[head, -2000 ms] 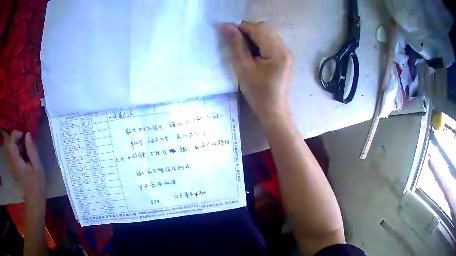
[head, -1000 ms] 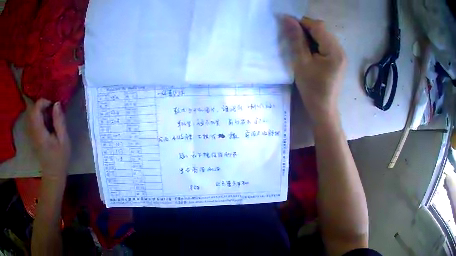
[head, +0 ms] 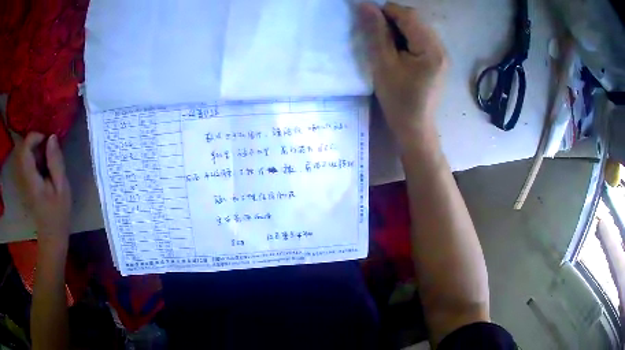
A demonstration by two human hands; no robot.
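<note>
A white printed work sheet (head: pixel 233 191) with a table and handwriting lies at the table's front edge, its lower part over the edge. Its upper page is folded back and shows blank. My right hand (head: pixel 408 65) grips the right side of the folded-back page, with something dark between thumb and fingers. My left hand (head: pixel 42 174) rests on the table left of the sheet, thumb and finger apart, beside dark red lace (head: pixel 44 75). I cannot see anything held in it.
Large black-handled shears (head: pixel 504 85) lie on the table (head: pixel 459 137) at the right. A narrow pale strip (head: pixel 531 181) and cloudy plastic (head: pixel 596 34) are at the table's right edge. Bright red fabric shows at the far left edge and below the table.
The view has shifted, so sheet, hands and shears stand further right than two seconds ago, though left of one second ago. My right hand still grips the page; my left hand is still beside the lace.
</note>
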